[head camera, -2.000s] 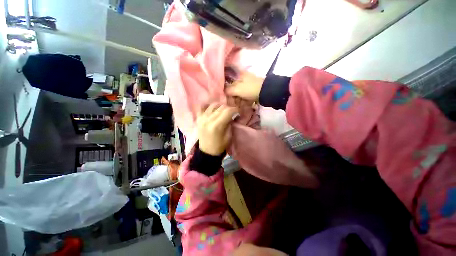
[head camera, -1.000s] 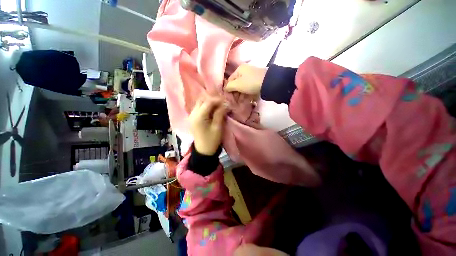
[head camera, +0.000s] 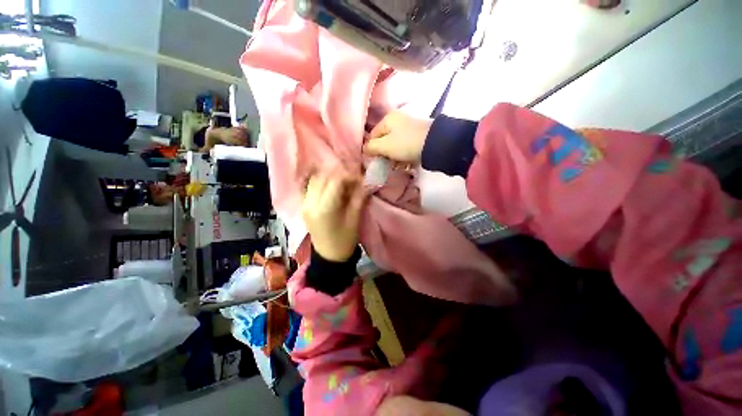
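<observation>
The pink garment piece lies in folds left of the sewing machine head, and a narrow part hangs over the table edge toward the lap. My left hand grips the pink fabric at its left side; it is slightly blurred. My right hand pinches the fabric at an opening with dark edges. A small whitish patch shows between my hands. The needle area is hidden.
The white machine table has a ruler-marked grey front edge. A purple-clad lap is below. Other machines, dark thread cones and a white plastic bag are at left. Part of another person's arm shows there.
My left hand has turned and shifted slightly left and down, and the whitish patch now shows between my hands. My right hand has stayed nearly in place, still on the fabric.
</observation>
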